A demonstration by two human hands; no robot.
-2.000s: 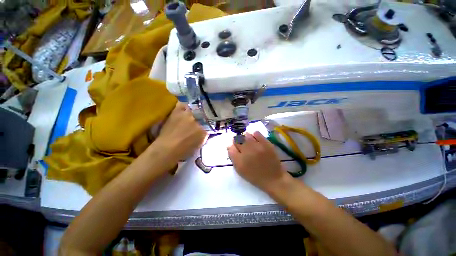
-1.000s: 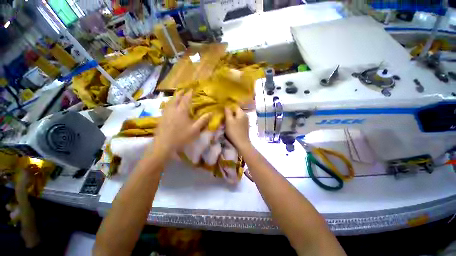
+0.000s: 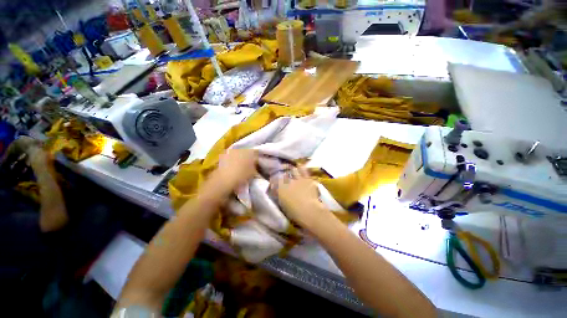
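The mustard-yellow garment body [image 3: 193, 182] lies bunched on the white table, left of the machine, with its off-white lining [image 3: 298, 138] turned outward. My left hand [image 3: 239, 169] is on the lining and holds a fold of it. My right hand [image 3: 297, 194] is beside it, its fingers gripping the bunched cloth. The fingertips of both hands are blurred and partly hidden in the folds. A yellow part [image 3: 384, 163] stretches toward the lamp-lit needle area. The white sewing machine head [image 3: 429, 163] stands at the right.
Shears with green and yellow handles [image 3: 466, 259] lie below the machine head. Another machine [image 3: 152, 127] stands at the left, with another person's arm [image 3: 48, 189] at the far left. A brown board [image 3: 311, 82] and yellow pieces [image 3: 379, 99] lie behind the garment.
The view has swung left, so the machine sits farther right. Both hands left the needle area and moved onto the garment, which is now more spread out with more off-white lining showing.
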